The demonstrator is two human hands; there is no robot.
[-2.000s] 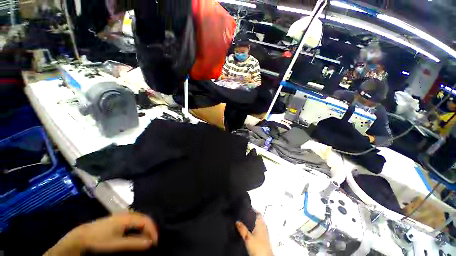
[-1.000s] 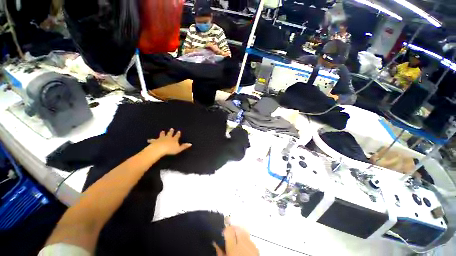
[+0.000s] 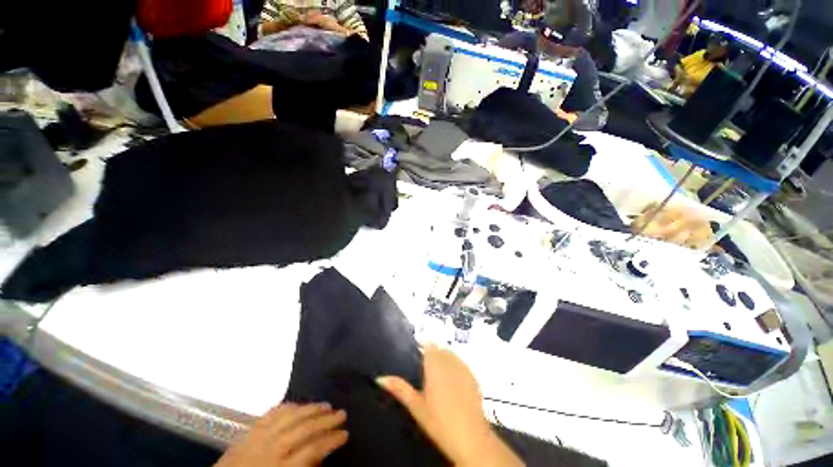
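A black garment panel [image 3: 338, 337] lies on the white table in front of me, its upper end pointed and split in two. My left hand [image 3: 290, 436] rests on its lower left part, fingers spread. My right hand [image 3: 443, 401] is on its right side, thumb apart over the cloth; whether it pinches the cloth is unclear. A larger black cloth [image 3: 224, 196] lies spread out behind, at the left. The white sewing machine [image 3: 585, 283] stands to the right, its presser foot area [image 3: 470, 310] just beyond my right hand.
Grey garment pieces [image 3: 425, 150] lie behind the machine, beside a white bin [image 3: 585, 219] holding black cloth. A grey machine end [image 3: 32, 173] is at the far left. Thread cones [image 3: 708, 109] stand upper right. Two people sit behind. Black bags hang upper left.
My left hand has left the larger black cloth and come down to the nearer panel. The nearer panel now lies apart from the larger cloth. The view has shifted right and closer to the machine.
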